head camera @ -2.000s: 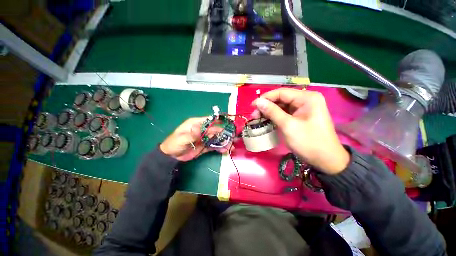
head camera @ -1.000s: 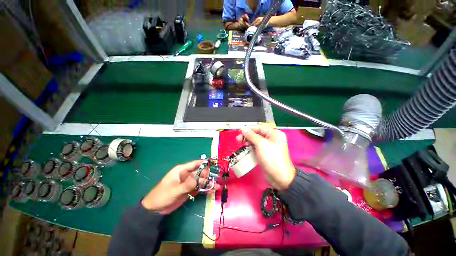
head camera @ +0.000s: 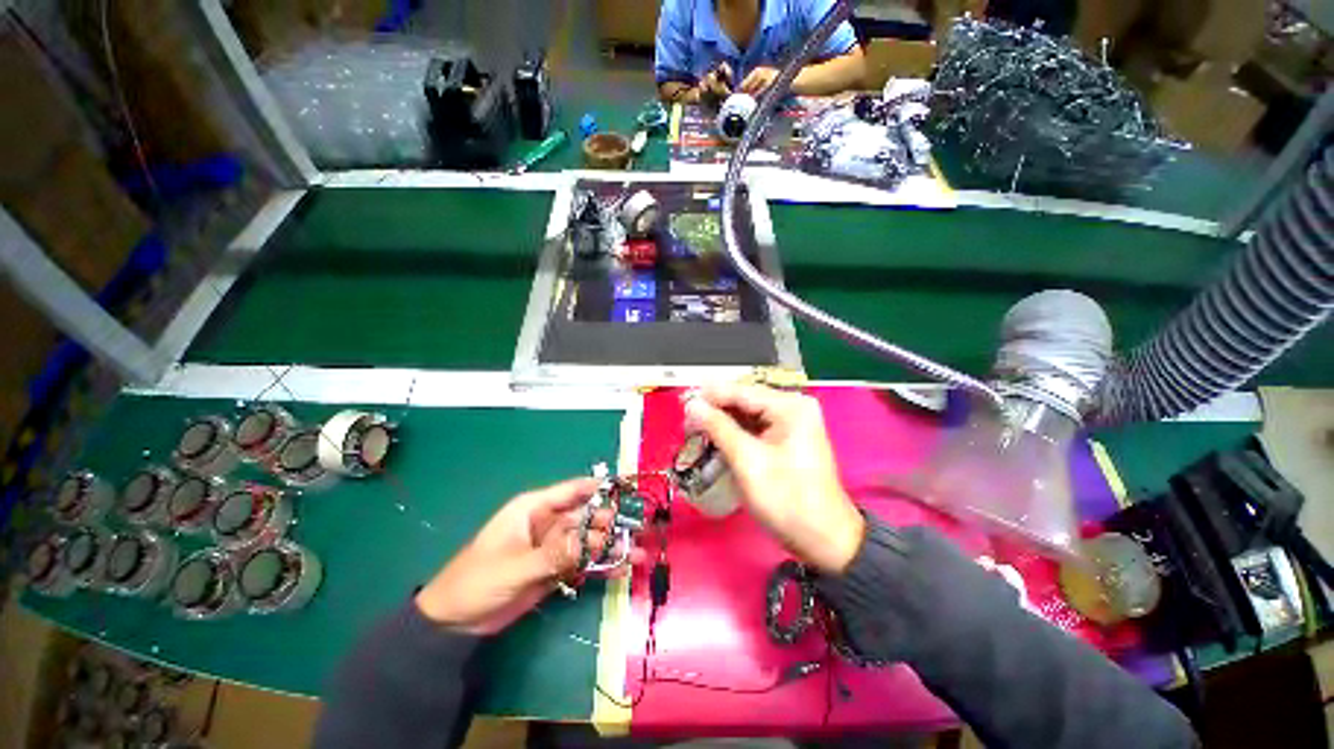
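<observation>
My left hand point(head camera: 505, 559) holds a green ring board point(head camera: 617, 515) with a clear-rimmed part, tilted, over the edge between green mat and red sheet. My right hand point(head camera: 778, 476) is around a whitish round housing point(head camera: 708, 483) with a dark mouth, just right of the board; the thumb and forefinger are together above it. Thin dark and red leads run between the two parts. A black connector point(head camera: 658, 578) hangs on leads below them. A dark ring point(head camera: 792, 601) lies on the red sheet point(head camera: 732, 644) beside my right wrist.
Rows of clear cylinders point(head camera: 252, 512) and a whitish one point(head camera: 354, 443) stand left. A clear funnel point(head camera: 1010, 468), amber pot point(head camera: 1115, 575) and black box point(head camera: 1222, 542) are right. A silver gooseneck point(head camera: 856, 344) crosses a framed panel point(head camera: 658, 356). Another person point(head camera: 761, 51) sits opposite.
Since the earliest frame the view has lifted, bringing the person opposite into sight. In the last second the whitish housing has turned more upright, with my right fingers still above it.
</observation>
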